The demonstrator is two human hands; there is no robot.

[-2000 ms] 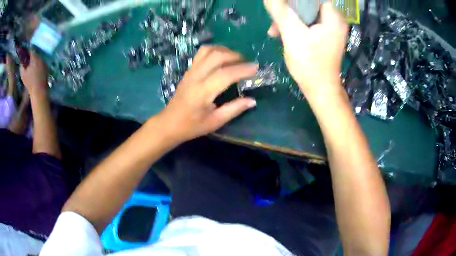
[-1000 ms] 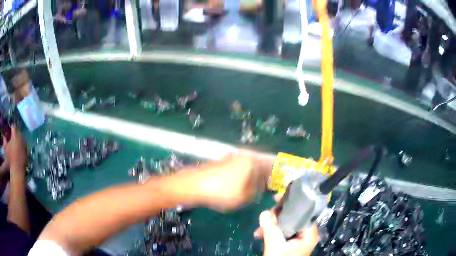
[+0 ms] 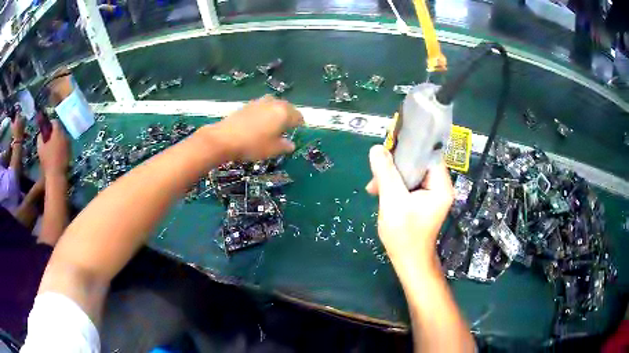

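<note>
My right hand (image 3: 414, 207) grips the thick grey body of an electric screwdriver (image 3: 421, 134), with a black cable at its upper end and its tip hidden. My left hand (image 3: 261, 131) is over the far edge of the left pile of circuit boards (image 3: 254, 214), near the pale rail. Its fingers point right and down, and whether they touch or hold a board cannot be told. A single circuit board (image 3: 318, 156) lies just right of my left hand. Small silvery bits (image 3: 341, 227) are scattered on the green bench between the piles.
A larger heap of boards (image 3: 510, 220) lies right of my right hand. A yellow tray (image 3: 458, 147) is behind the screwdriver. Boards lie spaced on the conveyor (image 3: 276, 52) beyond the rail. An orange cord (image 3: 429, 34) hangs above. Another person's hand (image 3: 54, 148) is at left.
My left hand has moved left and away from the screwdriver and yellow tray to the left pile. My right hand still holds the screwdriver. The view has tilted down since one second ago.
</note>
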